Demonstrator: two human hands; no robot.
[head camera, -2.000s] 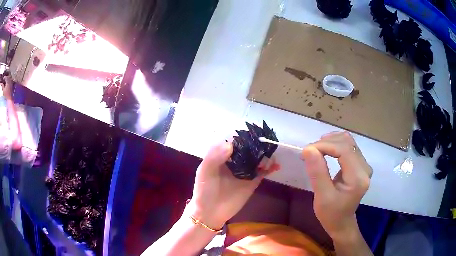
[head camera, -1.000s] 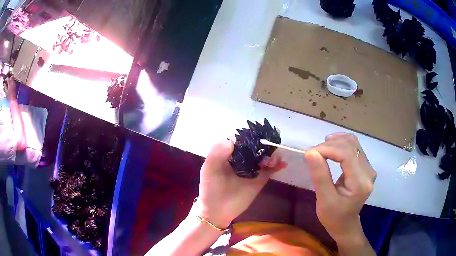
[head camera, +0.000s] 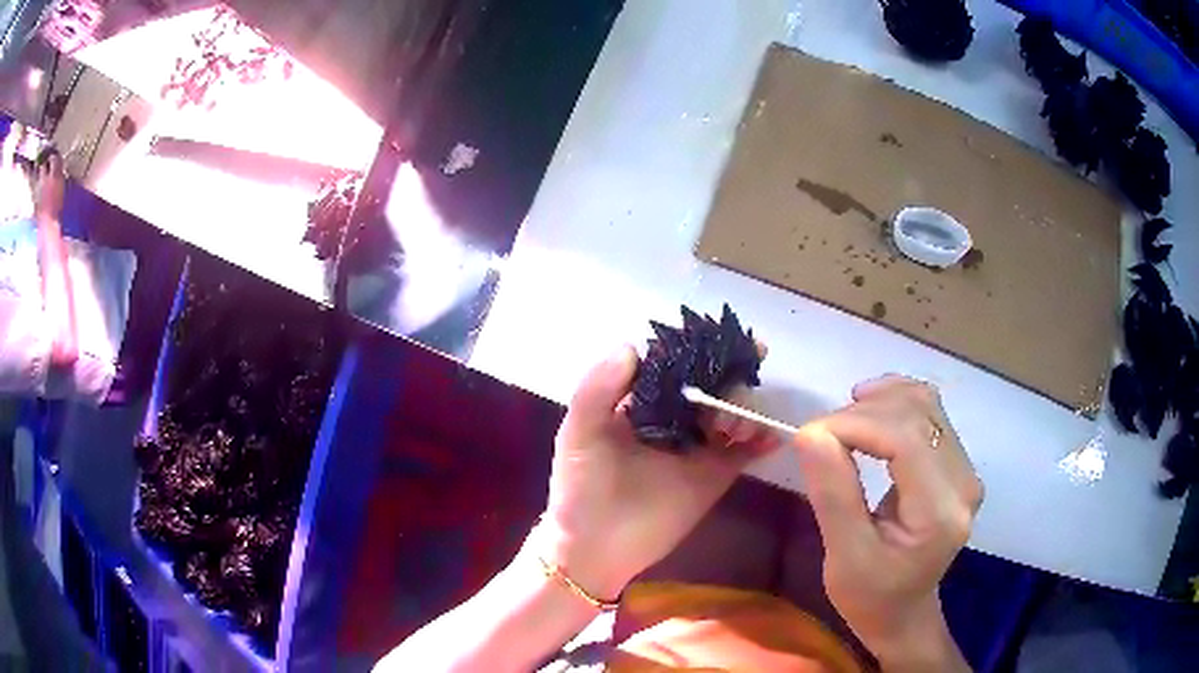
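Observation:
My left hand (head camera: 644, 487) holds a black spiky flower head (head camera: 677, 381) near the front edge of the white board. My right hand (head camera: 894, 480) pinches a thin pale stick (head camera: 746, 413) between thumb and fingers. The stick's whitish tip touches or nearly touches the flower head's front side. My left fingertips show partly behind the flower head. A small white oval glue cup (head camera: 931, 237) stands on the brown cardboard sheet (head camera: 1012, 302), with dark wet spots beside it.
Black petal pieces (head camera: 1157, 348) lie at the board's right edge. Black flower heads (head camera: 927, 26) and clusters (head camera: 1104, 118) lie at the far edge. A blue crate (head camera: 224, 500) of black pieces is at left. Another person's arm (head camera: 53, 263) shows at far left.
The whole view has shifted, so the board and cup appear further right. The stick's tip is lower on the flower head, which looks slightly turned. Another person's arm shows more at far left.

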